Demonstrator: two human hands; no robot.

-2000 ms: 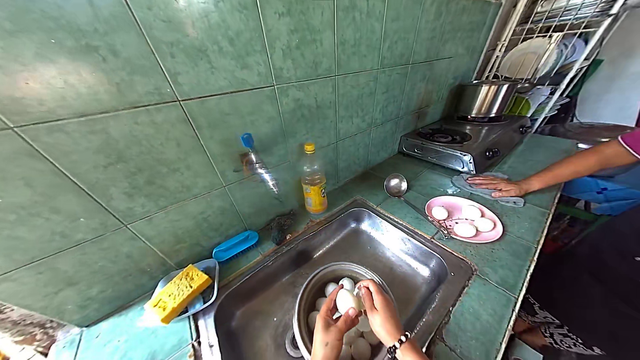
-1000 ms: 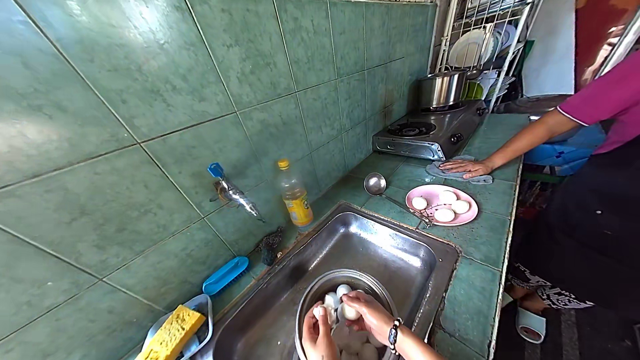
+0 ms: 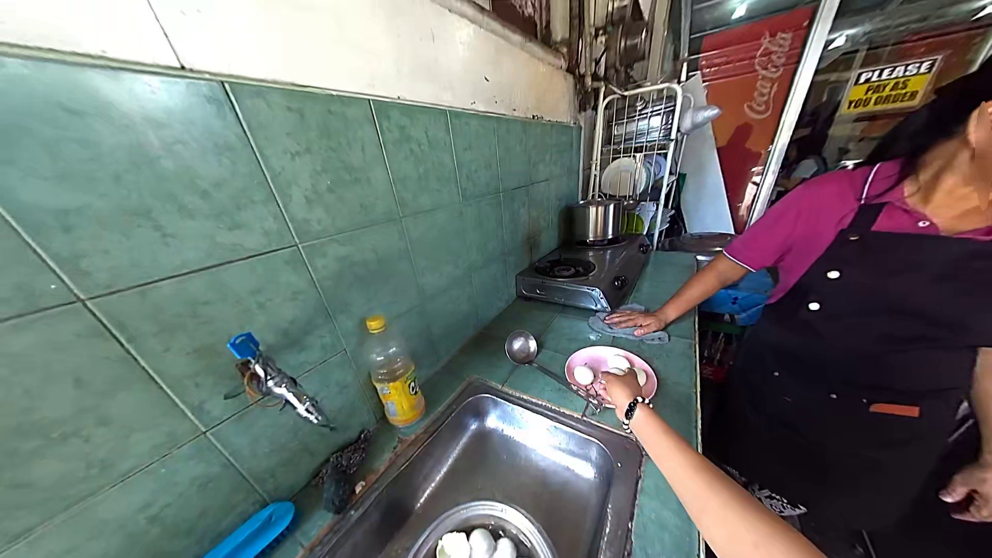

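My right hand point(image 3: 618, 389), with a beaded bracelet at the wrist, reaches over the pink plate point(image 3: 575, 363) on the tiled counter. Its fingers touch the eggs there; whether they grip one cannot be told. One white egg point(image 3: 583, 375) lies at the plate's left side, others beside my fingers. Low in the steel sink point(image 3: 535, 446) stands a metal bowl point(image 3: 496, 511) with several eggs point(image 3: 481, 542), one of them partly peeled or broken. My left hand is out of view.
A ladle point(image 3: 521, 348) lies left of the plate. A plastic bottle point(image 3: 397, 387) and blue brush point(image 3: 256, 531) flank the sink. Beyond are a gas stove point(image 3: 566, 283) and pot point(image 3: 597, 220). A co-worker's hand point(image 3: 639, 320) rests on a grey cloth point(image 3: 659, 336).
My right hand has moved from the bowl in the sink to the pink plate. My left hand, at the bowl before, has left the view. The view has tilted up.
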